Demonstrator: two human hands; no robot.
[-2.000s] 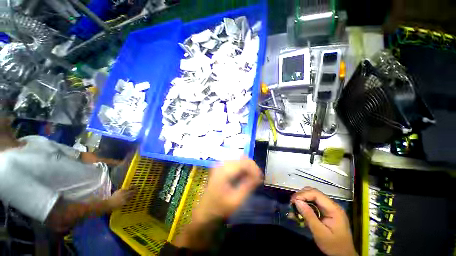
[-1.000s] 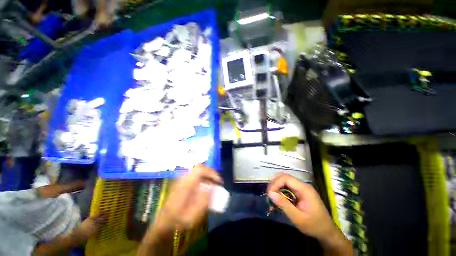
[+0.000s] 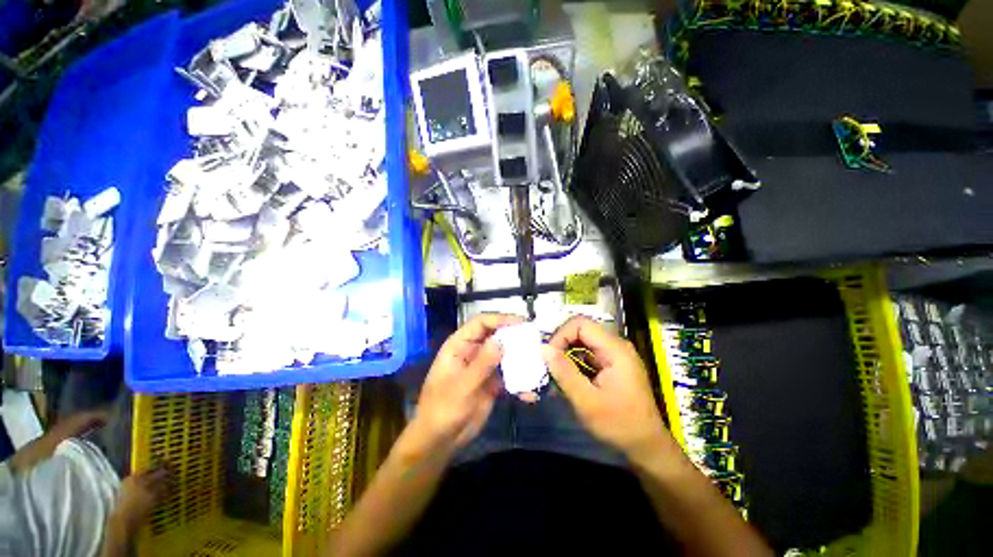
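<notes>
My left hand (image 3: 463, 375) holds a small white plastic housing (image 3: 523, 359) upright below the soldering iron's tip. My right hand (image 3: 604, 381) is beside it, its fingers at the housing's right edge, with a yellow lead wire (image 3: 583, 359) looping out between thumb and fingers. The circuit board on that wire is mostly hidden by the fingers. The dark soldering iron (image 3: 525, 245) points down just above the housing. The pale work tray (image 3: 490, 307) is partly covered by my hands, with a yellow-olive sponge (image 3: 581, 288) at its back edge.
Blue bins of white housings (image 3: 405, 218) stand left, over yellow crates (image 3: 294, 468). A fume fan (image 3: 632, 163) is right of the soldering station (image 3: 449, 106). One circuit board (image 3: 858, 144) lies on black foam (image 3: 751, 98). Another yellow crate (image 3: 893, 403) is right. A person's arm (image 3: 136, 500) is lower left.
My left hand has moved from the bin edge to the middle with a white housing, meeting my right hand. The view has shifted right.
</notes>
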